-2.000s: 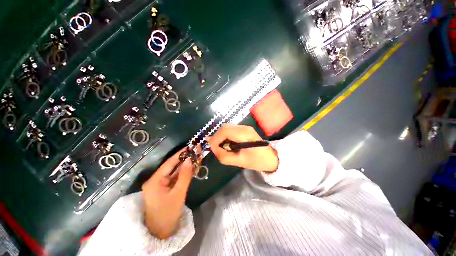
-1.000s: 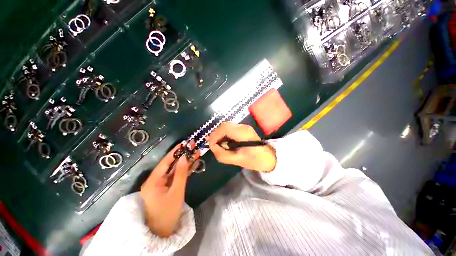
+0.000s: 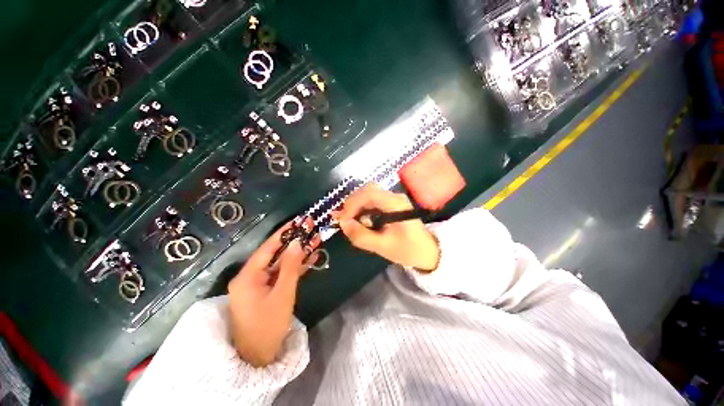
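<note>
My left hand holds a small dark unit with silver dots between thumb and fingers. Its thin ring hangs out to the right of my fingertips. My right hand grips dark tweezers, whose back end points right; their tips are at my left fingertips, too small to see clearly. A white strip with rows of small black marks lies diagonally on the green mat, its lower end beside both hands. A flat red pad lies against the strip's right side.
A clear blister tray on the left carries several dark units with paired rings. Stacked shiny trays stand at the upper right by the bench edge. A yellow line crosses the grey floor beyond. A red edge runs at the lower left.
The tweezers' back end has swung slightly upward, and my right hand has tilted with it. My left hand still holds the unit. The tray appears shifted slightly to the right in the view.
</note>
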